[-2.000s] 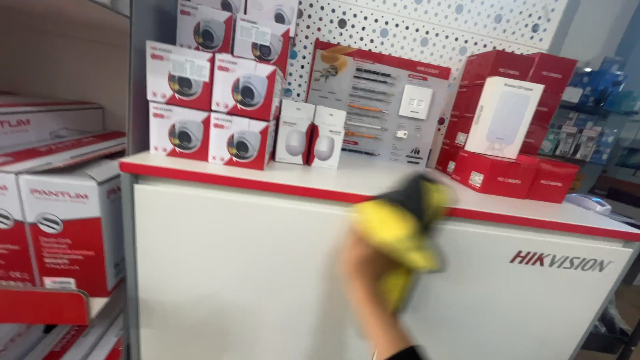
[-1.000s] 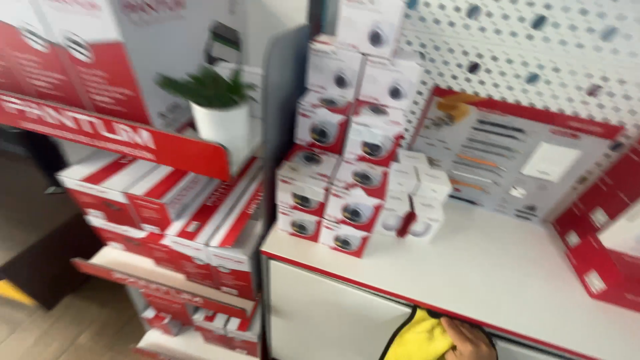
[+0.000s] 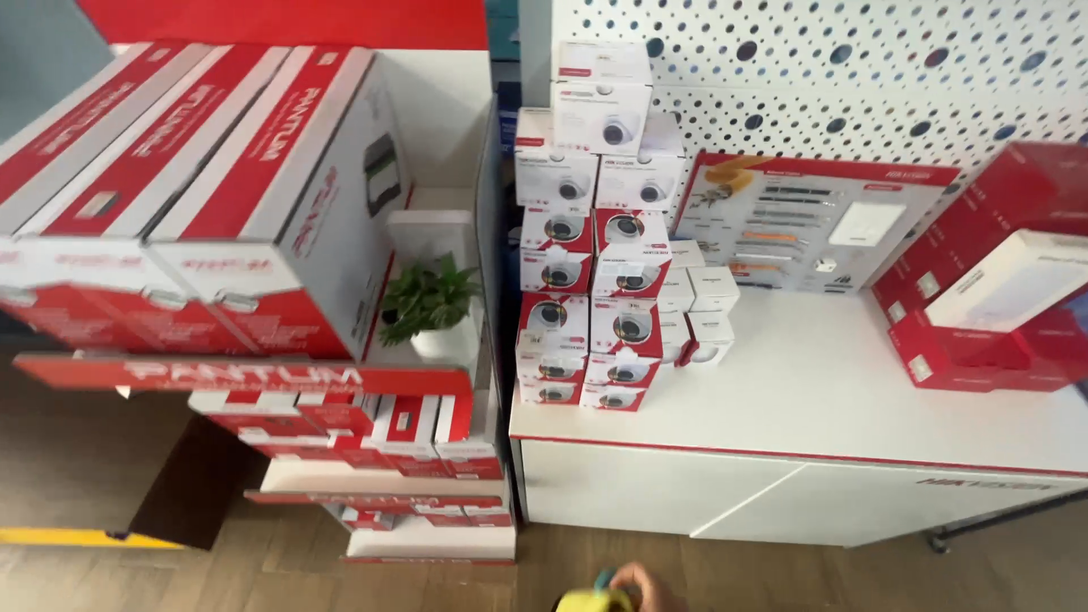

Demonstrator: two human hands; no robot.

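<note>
At the bottom edge, right of centre, my right hand point(image 3: 643, 586) has its fingers closed on a yellow cloth point(image 3: 595, 602), and only part of each shows. A small teal thing point(image 3: 605, 580) shows beside the fingers; what it is cannot be told. Hand and cloth appear below the front of a white cabinet point(image 3: 612, 489) with a red-edged top. On the cabinet's left end stand stacked Hikvision camera boxes point(image 3: 625, 327), with smaller white boxes point(image 3: 712, 289) beside them. My left hand is out of view.
At left, a shelf unit point(image 3: 255, 374) holds large Pantum boxes point(image 3: 229, 153) and a potted plant point(image 3: 446, 340). A display board point(image 3: 790, 221) leans against the perforated wall panel point(image 3: 850, 76). Red boxes point(image 3: 1003, 229) stand at right. A caster point(image 3: 937, 544) rests on the wooden floor.
My right hand and the yellow cloth were at the cabinet's front edge in both earlier frames; now they are below the cabinet in view. The view has swung left and down.
</note>
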